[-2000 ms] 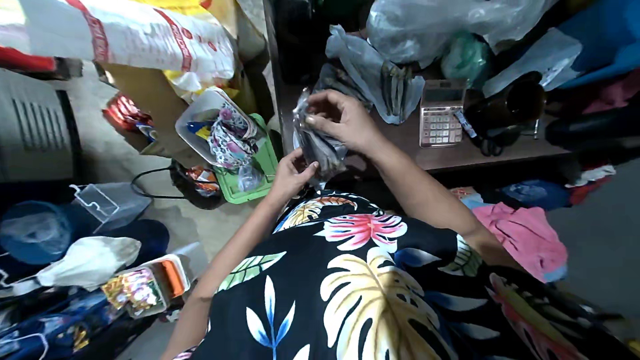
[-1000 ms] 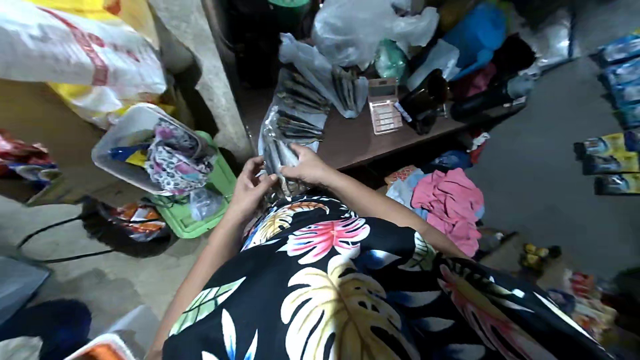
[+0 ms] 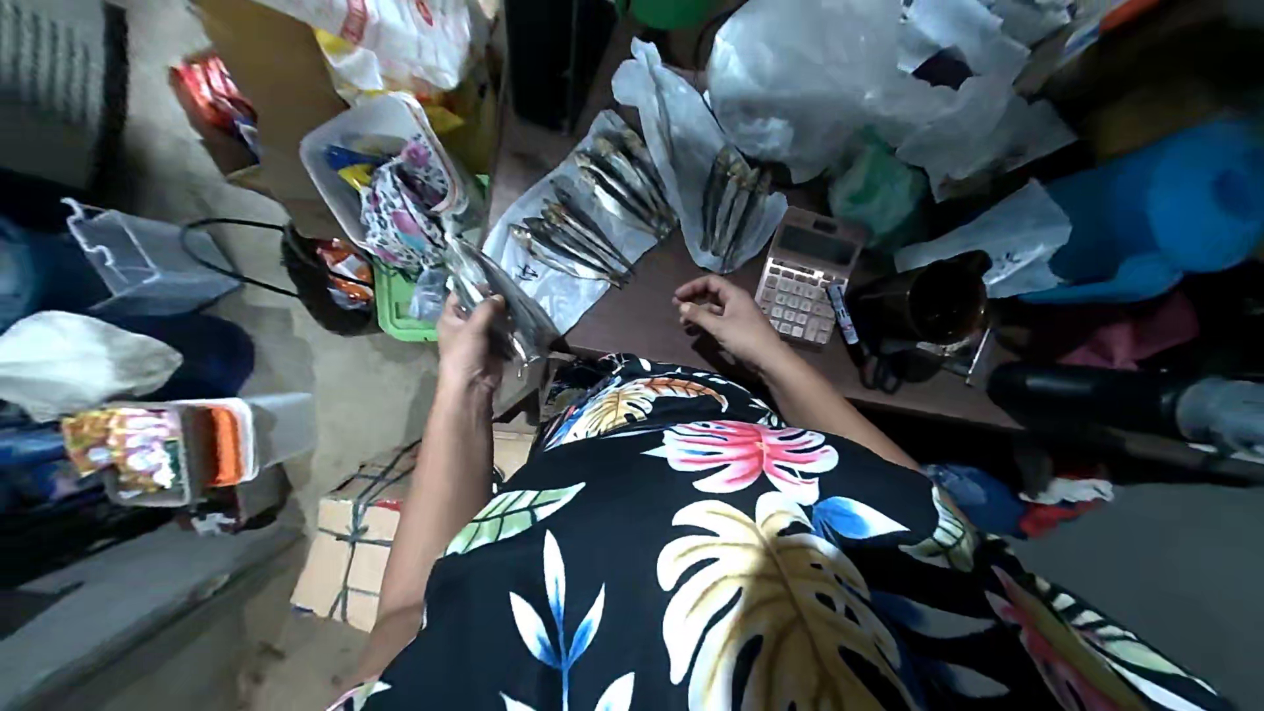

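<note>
My left hand (image 3: 472,336) grips a clear plastic bag of small dried fish (image 3: 506,301), held beyond the table's left edge. My right hand (image 3: 721,314) holds nothing, its fingers curled loosely apart over the table's front part, just left of a pink calculator (image 3: 808,276). Two piles of dried fish, a nearer one (image 3: 568,240) and a farther one (image 3: 624,183), lie on a plastic sheet (image 3: 513,209) between my hands. Further right, more dried fish (image 3: 733,205) rest on another plastic bag (image 3: 670,109).
A marker (image 3: 842,314), a dark mug (image 3: 933,301) and black scissors (image 3: 879,370) are right of the calculator. Crumpled plastic bags (image 3: 810,79) cover the back. Left of the table stand a white basket (image 3: 321,148) with cloth and a green basket (image 3: 395,306). A tied carton (image 3: 341,558) sits on the floor.
My hands were together on the bag of fish; now they are apart. My left hand has moved left with the bag, and my right hand has let go and moved right.
</note>
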